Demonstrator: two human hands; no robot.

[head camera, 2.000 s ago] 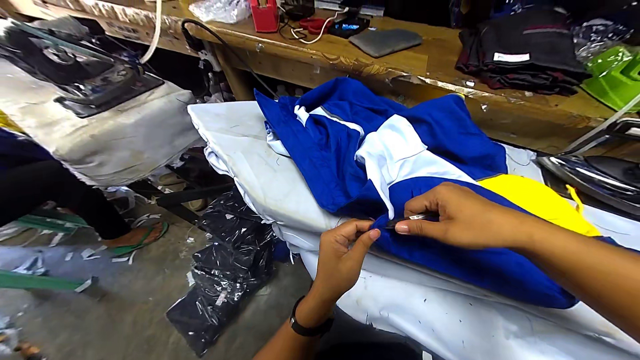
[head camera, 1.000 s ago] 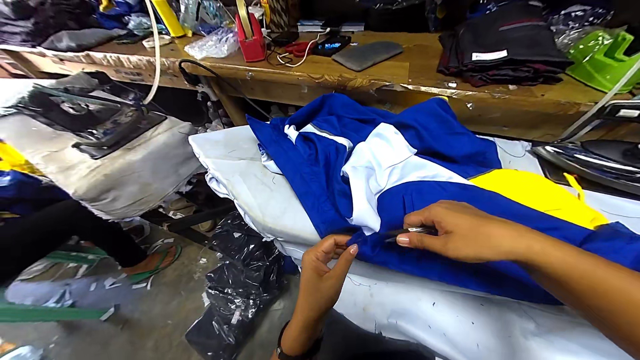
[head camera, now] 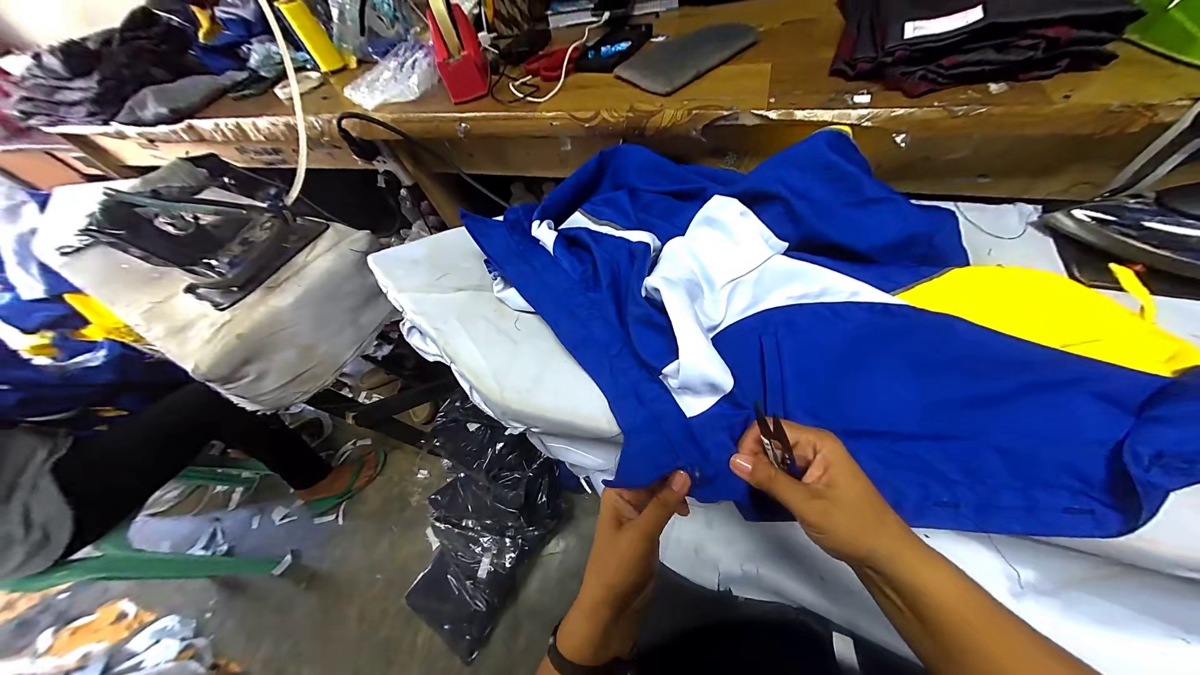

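A blue garment (head camera: 844, 394) with white (head camera: 750, 281) and yellow (head camera: 1022, 309) panels lies spread over a padded, white-covered ironing board (head camera: 525, 366). My left hand (head camera: 633, 534) pinches the garment's near edge between thumb and fingers. Just right of it, my right hand (head camera: 816, 487) holds small thread snips (head camera: 775, 442), their dark blades pointing up and away, over the blue cloth. Whether the right fingers also touch the cloth, I cannot tell. Several small slits, like buttonholes, show along the near blue edge.
An iron (head camera: 1134, 230) rests at the right end of the board. Another iron (head camera: 234, 244) stands on a second padded board at left, near a seated person's leg (head camera: 206, 450). A wooden workbench (head camera: 712, 103) runs behind, bearing a red tape dispenser (head camera: 457, 56) and folded dark clothes (head camera: 975, 42). Black plastic bags (head camera: 487, 525) lie below.
The snips' blades now show pointing up beside the garment's edge, and my right hand has drawn slightly away from my left. My left hand still pinches the cloth.
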